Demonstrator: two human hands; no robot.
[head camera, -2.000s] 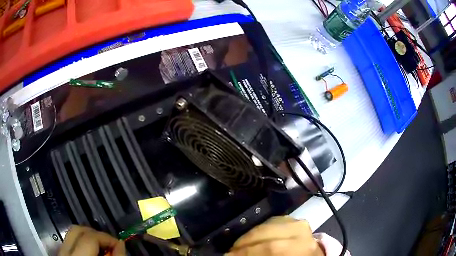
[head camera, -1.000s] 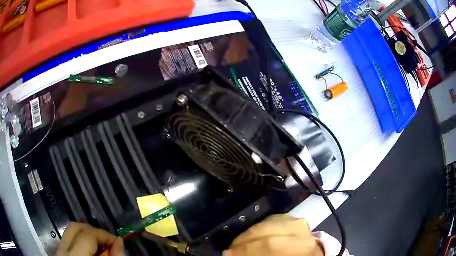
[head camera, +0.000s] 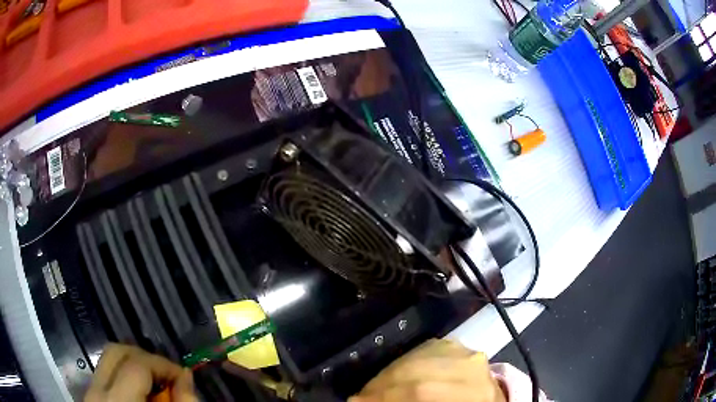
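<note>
A narrow green circuit board (head camera: 228, 344) lies across a yellow pad (head camera: 253, 363) at the bottom of the view. My left hand (head camera: 140, 377) is at the board's left end, closed around an orange battery cell (head camera: 161, 392), mostly hidden by the fingers and cut off by the frame edge. My right hand (head camera: 430, 375) holds the black handle of a soldering iron (head camera: 314, 390). Its metal shaft reaches left below the board. The exact contact of the tip cannot be made out.
A black fan (head camera: 353, 212) stands behind the pad, its cord (head camera: 502, 314) running past my right hand. A red-orange tray (head camera: 157, 39) is at upper left. A cell wired to a board (head camera: 527, 142), a blue bin (head camera: 600, 126) and a bottle (head camera: 538, 35) are at right.
The hands stay in nearly the same place. The iron's metal shaft has shifted slightly left and its front end is less distinct.
</note>
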